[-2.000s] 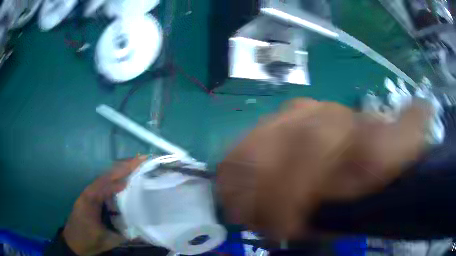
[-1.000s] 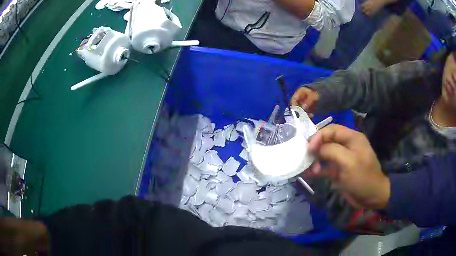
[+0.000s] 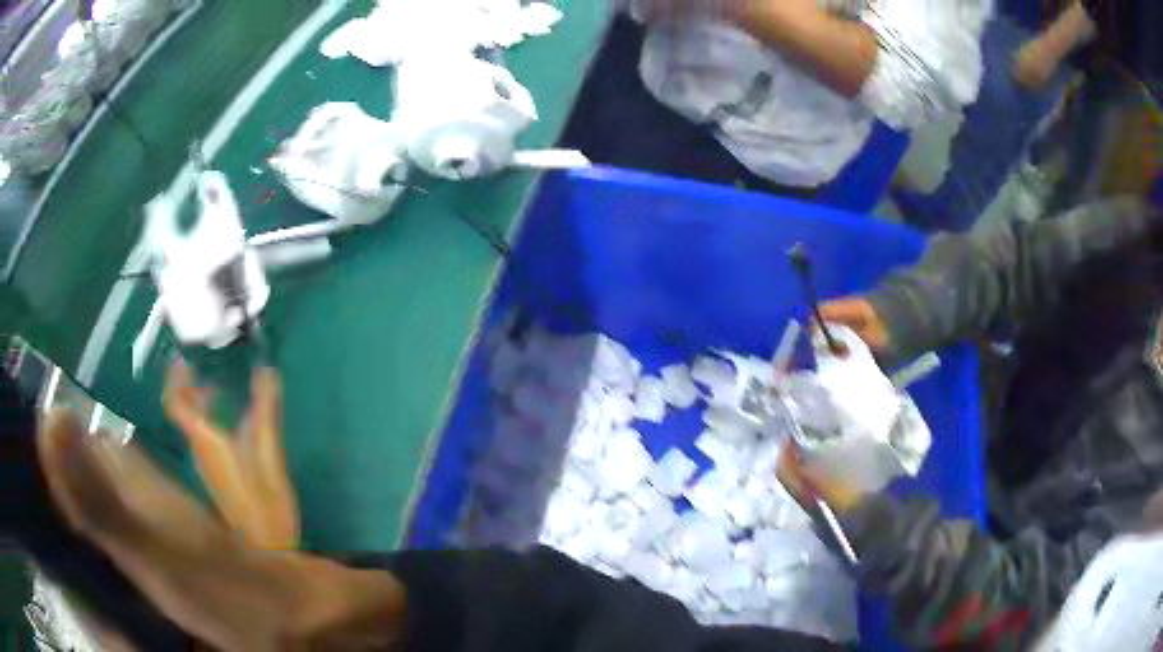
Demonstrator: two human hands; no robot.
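My left hand (image 3: 191, 548) is blurred and reaches in from the bottom over the green bench, under a dark sleeve. Its fingers are spread and I see nothing held. Just beyond its fingertips a white camera housing (image 3: 211, 274) with thin antennas lies on the bench, also blurred. A gap shows between it and the fingers. My right hand is not in view.
More white housings (image 3: 453, 121) stand farther up the green bench (image 3: 370, 369). A blue bin (image 3: 714, 223) with many small white pieces adjoins its right edge. A person's hands (image 3: 816, 478) hold a white unit over the bin. Another person is at the top.
My right hand, which held a white shell over the bin, has left the view. My left hand shows more fully, and a housing now lies beyond it. The view has shifted left.
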